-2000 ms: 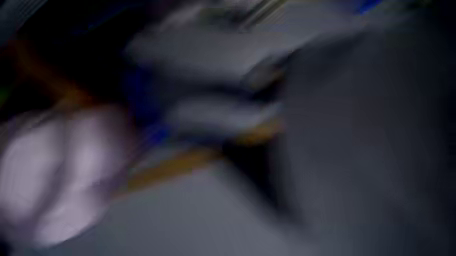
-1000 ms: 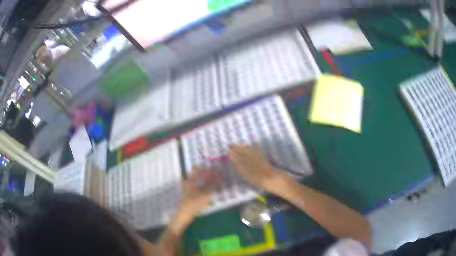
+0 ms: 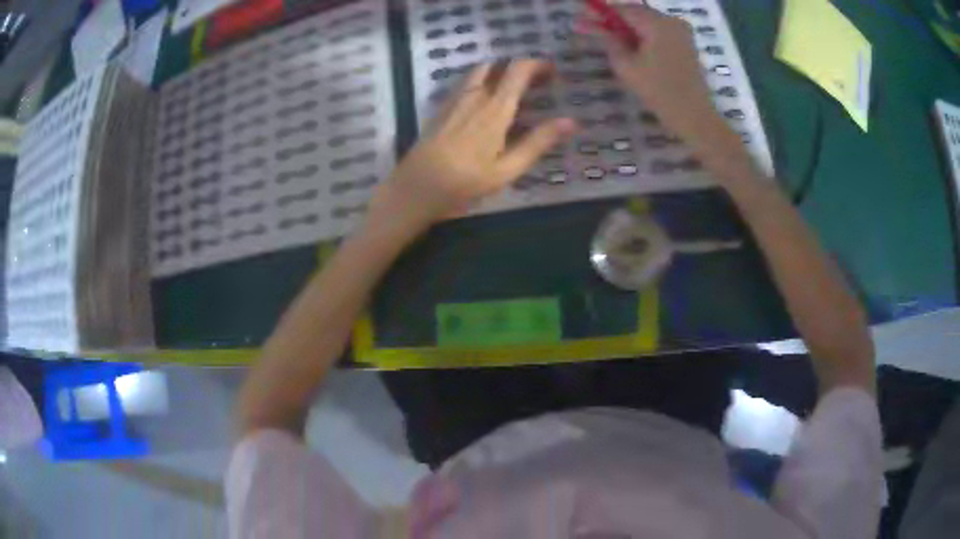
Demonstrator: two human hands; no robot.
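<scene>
My left hand [image 3: 479, 142] is bare, fingers apart, over the lower left part of a white parts tray [image 3: 690, 179] with dark parts in rows. My right hand [image 3: 658, 63] is over the upper right of the same tray and holds a red probe [image 3: 614, 23]. Several pale, dark-edged rectangles [image 3: 593, 172] show near the tray's front edge. A round silver fixture [image 3: 632, 248], with a metal stem to its right, lies on the green mat in front of the tray; neither hand touches it.
A second parts tray [image 3: 274, 137] lies to the left, with a thick stack of trays [image 3: 111, 221] beyond it. A green label [image 3: 498, 321] and yellow tape [image 3: 453, 356] mark the front edge. A yellow sheet [image 3: 826, 55] lies right. A blue stool [image 3: 93, 411] stands below left.
The view has gone from full blur to the bench and now looks down more directly. Compared with one second ago, my hands are farther apart and my left fingers are spread.
</scene>
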